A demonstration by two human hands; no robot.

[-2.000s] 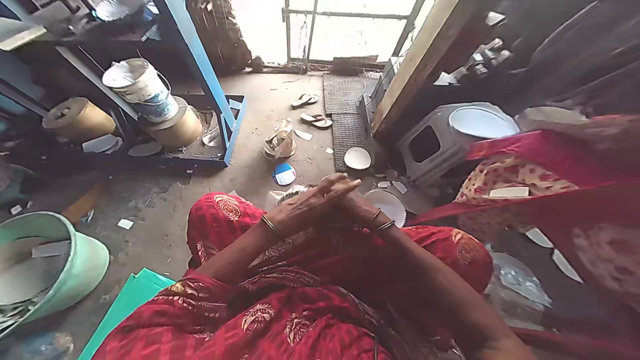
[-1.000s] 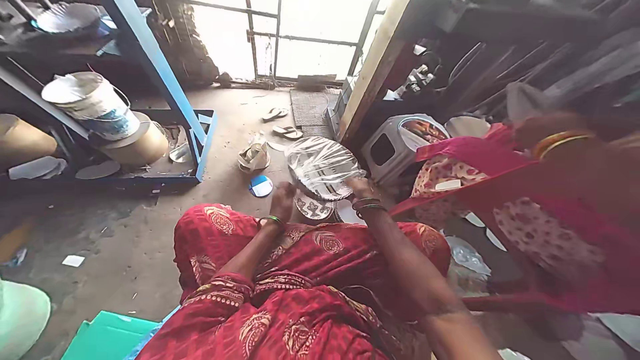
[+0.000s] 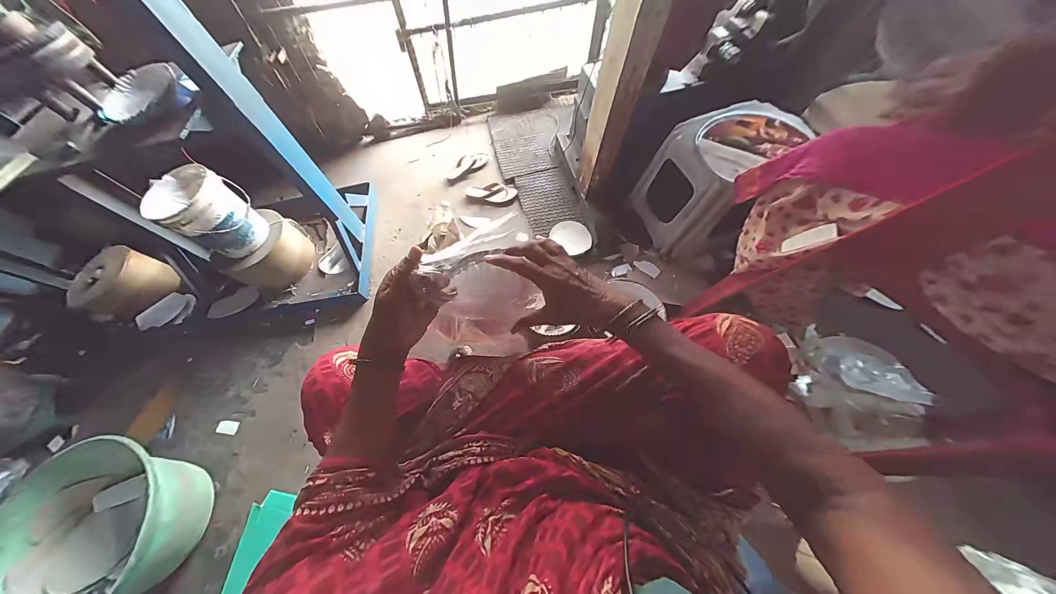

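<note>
Between my hands, above my lap, is a clear plastic bag (image 3: 487, 293), its top edge spread out. My left hand (image 3: 408, 305) pinches the bag at its left edge. My right hand (image 3: 561, 285) has its fingertips on the far right edge, thumb held lower and apart from the fingers. Glare and blur hide what the bag holds. Just below my right hand, part of a small silvery plate (image 3: 553, 330) shows. A pale round plate (image 3: 639, 297) lies behind my right wrist, and a white disc (image 3: 571, 238) rests on the floor beyond.
A green tub (image 3: 177, 495) stands at lower left. Buckets (image 3: 210, 210) sit by a blue metal frame (image 3: 272, 124). Sandals (image 3: 492, 194) lie on the floor ahead. At right, a person in pink cloth (image 3: 874, 165) is beside an upturned plastic stool (image 3: 685, 186) and loose plastic bags (image 3: 866, 371).
My hands, together two seconds ago, are now apart. The plastic-covered silvery round thing they held one second ago no longer shows clearly; clear plastic is between them. The other person's arm has moved.
</note>
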